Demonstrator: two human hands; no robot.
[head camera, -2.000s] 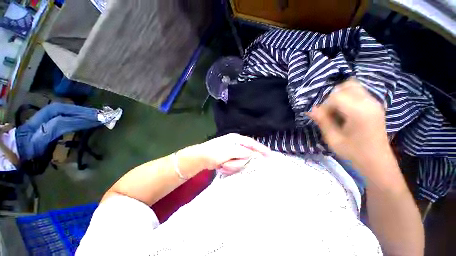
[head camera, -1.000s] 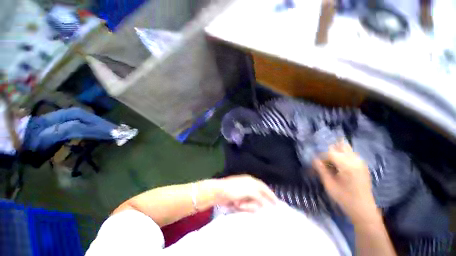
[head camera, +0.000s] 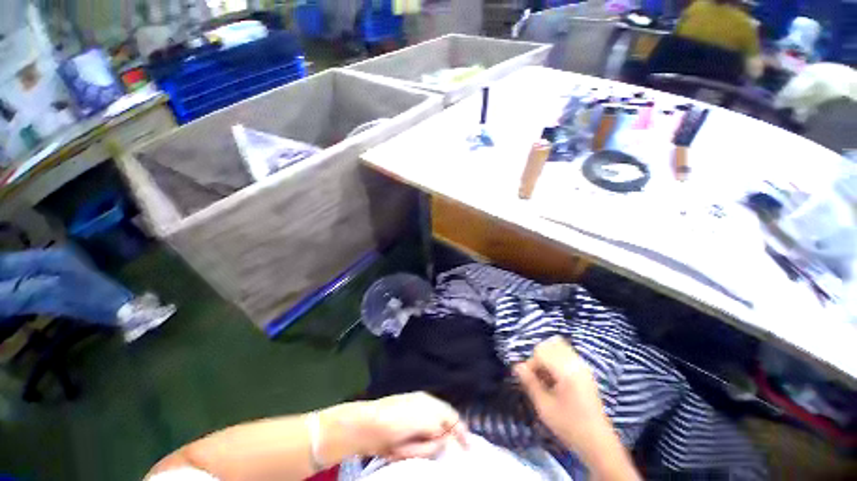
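The striped garment (head camera: 611, 348), dark with thin white stripes, lies in folds over the lap and below the table. A plain black fabric part (head camera: 442, 352) lies beside it. My right hand (head camera: 554, 380) is over the garment with its fingers curled together; what is in them is too small and blurred to tell. My left hand (head camera: 413, 425) is at the lap by the white top, fingers bent inward; whether it pinches anything cannot be told. No needle or thread can be made out.
The white table (head camera: 620, 221) holds thread cones (head camera: 535, 169), a round black dish (head camera: 615, 171) and plastic bags (head camera: 827, 216). A clear bin (head camera: 395, 302) stands by the garment. A grey fabric-sided bin (head camera: 282, 235) stands left. A person's jeans-clad legs (head camera: 61, 287) show left; another person (head camera: 719, 38) is behind.
The view has tilted up, bringing the tabletop and the room behind it into sight. Both hands now show lower in the picture, the right one still over the garment.
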